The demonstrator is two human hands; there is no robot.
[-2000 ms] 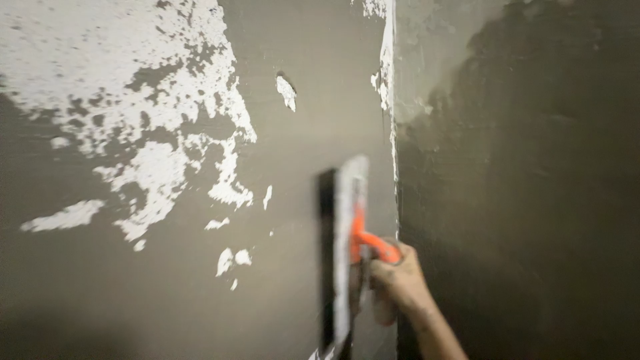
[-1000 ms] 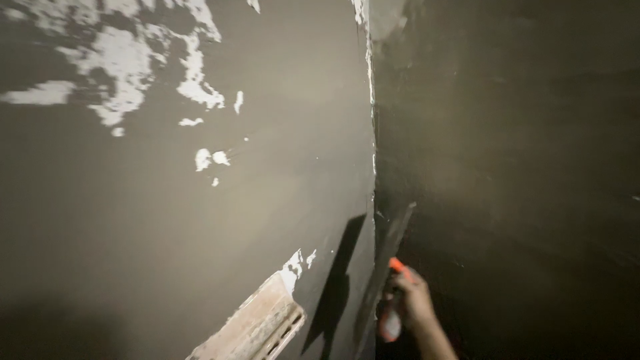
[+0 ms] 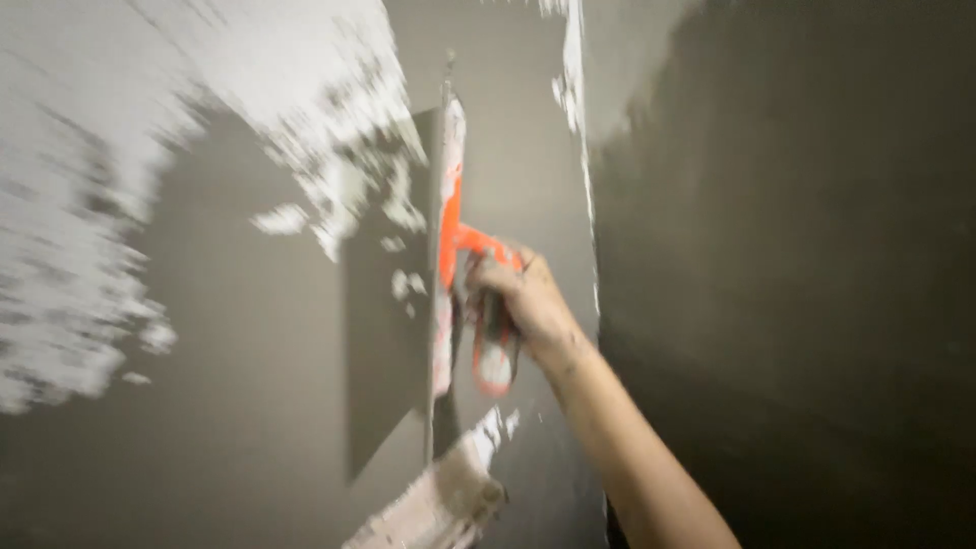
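My right hand (image 3: 507, 293) is closed around the orange handle of a plastering trowel (image 3: 450, 229), smeared with white and held upright, nearly edge-on to the view. Its blade is close to the grey-coated left wall (image 3: 252, 328) and casts a dark shadow there; whether the blade touches the wall cannot be told. Below the trowel, a pale, plaster-smeared tool (image 3: 427, 503), perhaps a wide scraper or hawk, reaches in from the bottom edge. What holds it is out of frame, and my left hand does not show.
White patches (image 3: 320, 69) cover the upper left of the wall, with a second patch (image 3: 61, 305) at the far left. A rough white line runs down the inside corner (image 3: 587, 183). The right wall (image 3: 785, 252) is darker, with a lighter area near its top.
From low beside the corner, my right hand has moved the trowel up and left, over the left wall. The pale tool, out of view two seconds ago, shows at the bottom. The view is blurred.
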